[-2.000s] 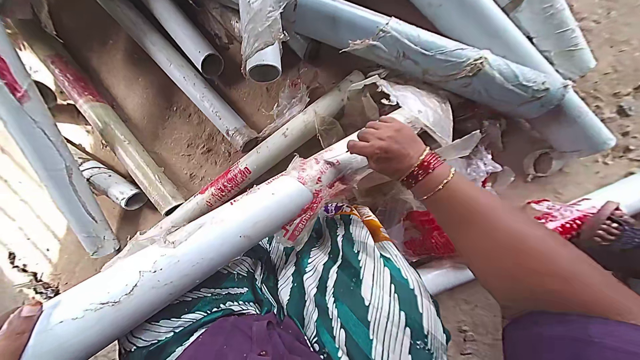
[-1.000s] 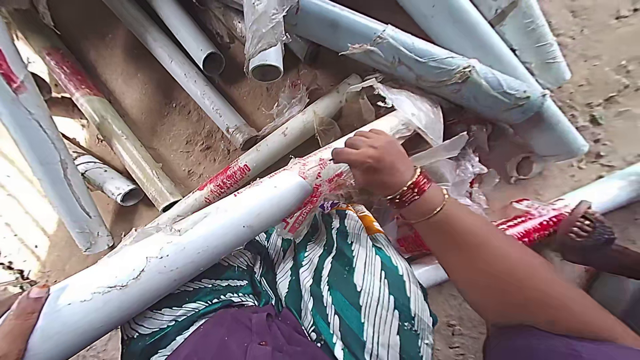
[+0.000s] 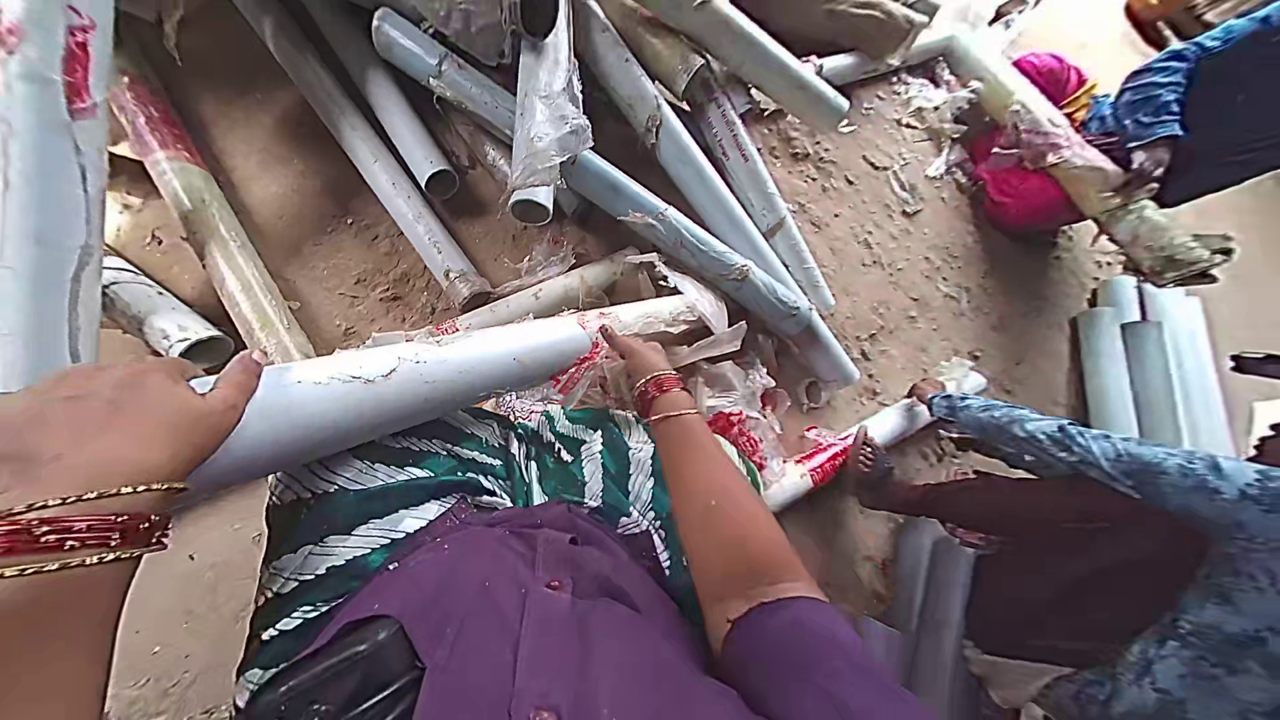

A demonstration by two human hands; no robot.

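Observation:
A thick white plastic pipe (image 3: 430, 378) lies slantwise across my lap, over green and white patterned cloth. My left hand (image 3: 130, 420) grips its near end, thumb on top. At the pipe's far end, my right hand (image 3: 635, 358) is on torn plastic film with red print (image 3: 585, 368); its fingers are mostly hidden. From under the film a paler pipe part (image 3: 655, 315) sticks out toward loose white wrapping (image 3: 705, 300). Another film-wrapped pipe (image 3: 560, 290) lies just behind.
Many dusty pipes (image 3: 680, 215) lie crosswise on the dirt ground ahead. At right, a person's sleeved arm (image 3: 1050, 440) reaches to a pipe with red film (image 3: 825, 460). White pipes (image 3: 1155, 370) stand grouped behind. Another person (image 3: 1130, 120) handles a wrapped pipe at upper right.
The view has widened and swung, so my whole left hand and the people at right now show. Between the earlier frames, my right hand lifted slightly from the pipe with film in its fingers.

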